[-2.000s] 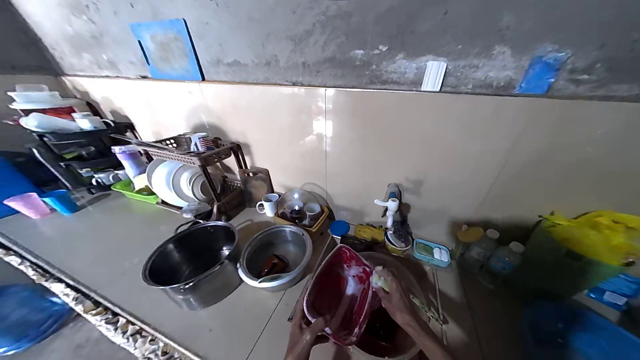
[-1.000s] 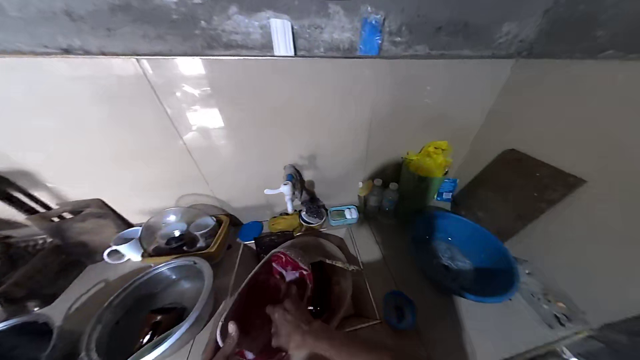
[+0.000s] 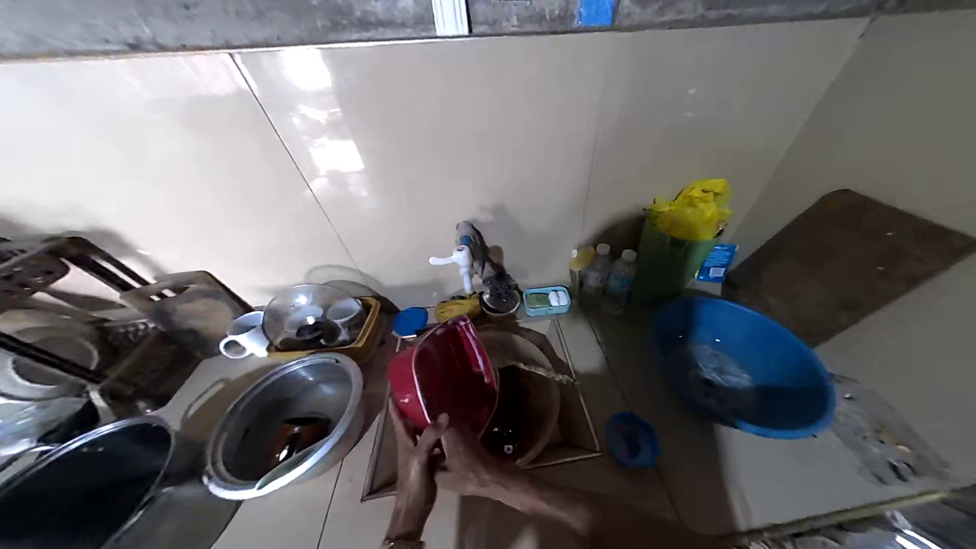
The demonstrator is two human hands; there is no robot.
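Observation:
A red plastic container [image 3: 450, 374] is tilted above the left part of a round basin [image 3: 545, 381] set in the sink. My left hand [image 3: 415, 450] grips its lower left edge. My right hand [image 3: 461, 454] is against its lower edge close to the left one, its fingers partly hidden. Dark contents lie in the basin below. Behind them a tap with a white handle [image 3: 460, 261] comes out of the tiled wall, with a yellow cloth or sponge [image 3: 457, 308] and a small blue tray [image 3: 547, 300] near it.
Left: a metal basin [image 3: 347, 412], a dark pot [image 3: 84, 488], a white mug [image 3: 245, 335] and a glass lid [image 3: 305, 305] over cups. Right: bottles [image 3: 619, 278], a green bin [image 3: 659, 259], a large blue basin [image 3: 823, 396], a small blue bowl [image 3: 633, 440] and a brown board [image 3: 846, 259].
The view has swung right. Both hands remain at the red container, which is now tilted differently. The white suds seen inside it two seconds ago no longer show.

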